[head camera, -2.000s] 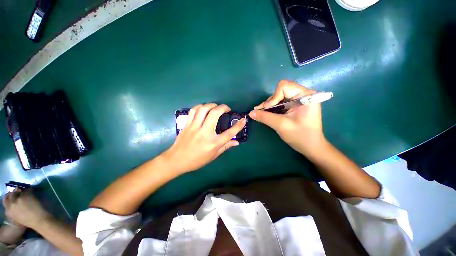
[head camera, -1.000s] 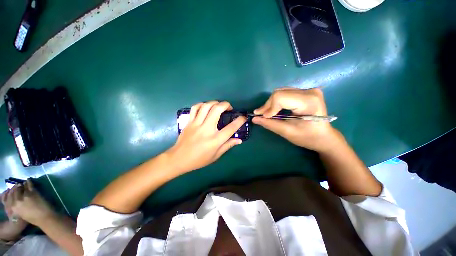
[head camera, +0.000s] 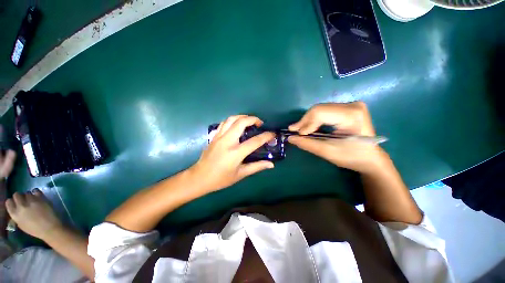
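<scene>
A small black handset lies on the green bench top, with a pale round disc near its right end. My left hand lies over its middle and presses it down, fingers spread across it; most of the handset is hidden under the hand. My right hand is closed on a thin silver pen-like tool. The tool's tip is at the handset's upper right end; whether it touches cannot be told.
A stack of black handset units stands at left. A pale worn strip curves across the upper left, with another handset beyond. A smartphone and a white fan base are at upper right. Another person's hands are at lower left.
The handset and both my hands appear slightly further right, as does most of the scene. The tool lies flatter than at first. More of the fan shows. The other person's hands have moved apart.
</scene>
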